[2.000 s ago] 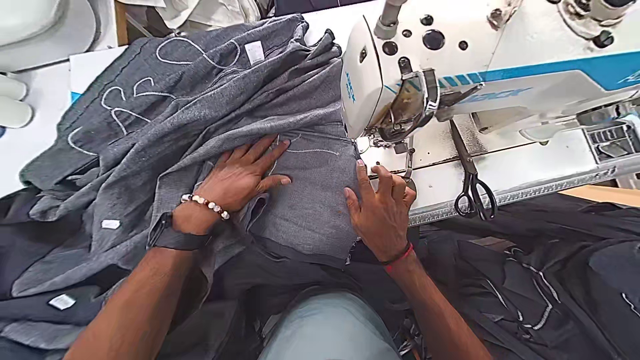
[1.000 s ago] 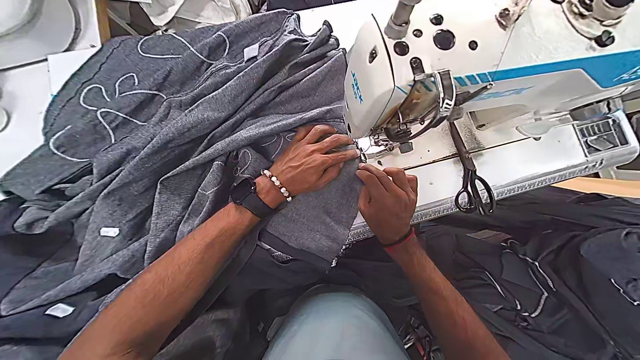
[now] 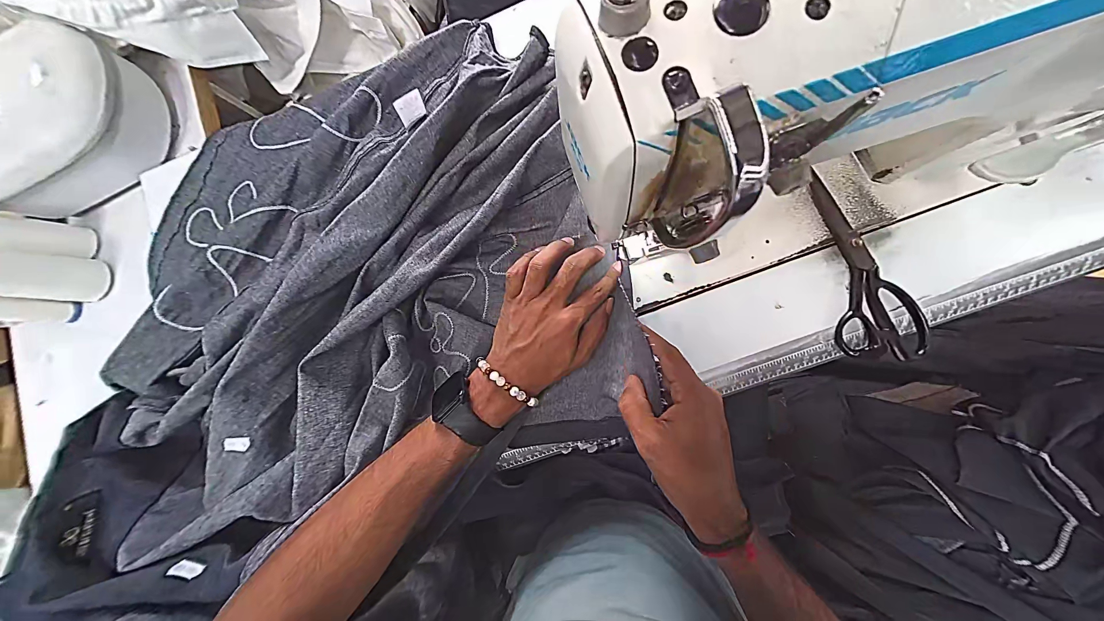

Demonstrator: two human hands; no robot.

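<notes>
My left hand [image 3: 556,315] lies spread on grey knit fabric [image 3: 345,250] just left of the presser foot [image 3: 638,248] of a white sewing machine [image 3: 828,78]. A beaded bracelet and a dark watch are on that wrist. Nearer to me, my right hand [image 3: 686,431] pinches the fabric's stitched right edge between thumb and fingers. The edge runs from there up to the foot. Looping pale stitching and small white stickers show on the fabric. Black-handled scissors [image 3: 878,315] lie on the machine bed, right of the foot.
White thread cones [image 3: 47,259] and a rounded white object [image 3: 69,121] stand at the left. White cloth [image 3: 319,39] lies at the back. A measuring tape [image 3: 1009,289] runs along the table's front edge. Dark garments [image 3: 931,483] hang or lie at the lower right, and more dark cloth [image 3: 112,500] at the lower left.
My right hand has moved from beside the presser foot toward me along the fabric edge. My left hand, farther from the foot two seconds ago, now lies flat close beside it.
</notes>
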